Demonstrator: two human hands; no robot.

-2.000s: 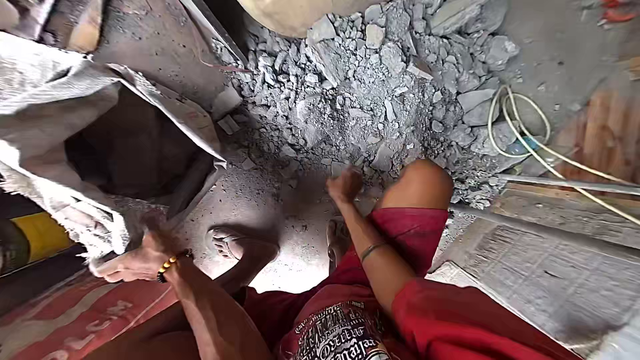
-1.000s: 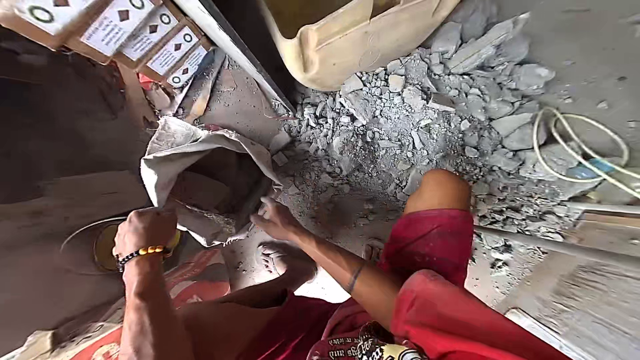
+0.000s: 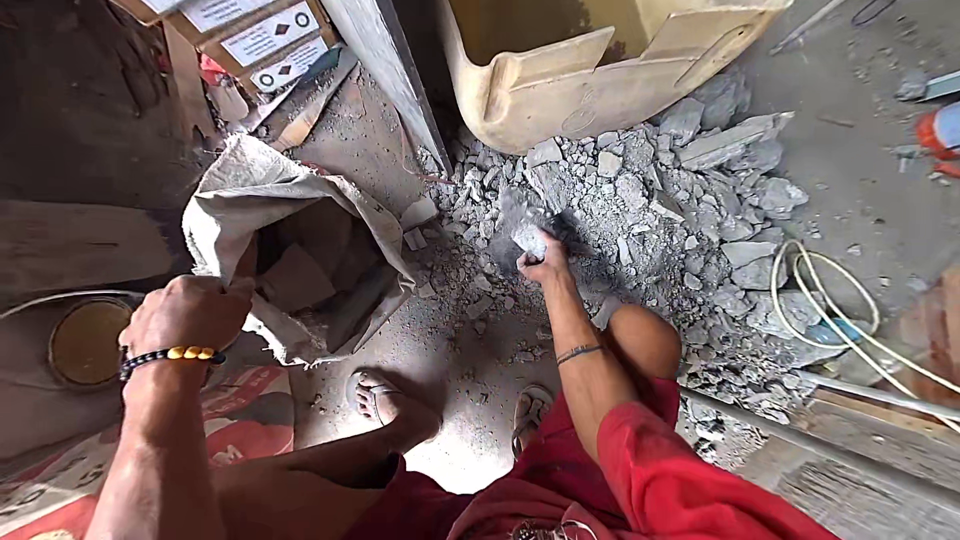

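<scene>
A white woven sack [image 3: 255, 184] stands with its mouth spread, rubble pieces [image 3: 296, 277] visible inside its shadowed interior. My left hand [image 3: 187, 311] grips the near left part of the sack's rim, a beaded bracelet on the wrist. At the pile of broken grey rubble [image 3: 637, 187], right of the sack, my right hand [image 3: 547, 259] holds a pale chunk of rubble [image 3: 530, 240] between thumb and fingers. The area just around that hand is blurred and dusty.
Behind the pile stands a broken beige plastic tub [image 3: 555, 105]. A grey board [image 3: 409, 82] leans beside it. Labelled cardboard boxes [image 3: 262, 37] are at the upper left. A coiled pale hose [image 3: 814, 300] and a metal pipe [image 3: 825, 450] lie at the right.
My right hand has moved from the sack's mouth to the pile and now holds a chunk. My left hand has shifted onto the sack's rim. The view has shifted.
</scene>
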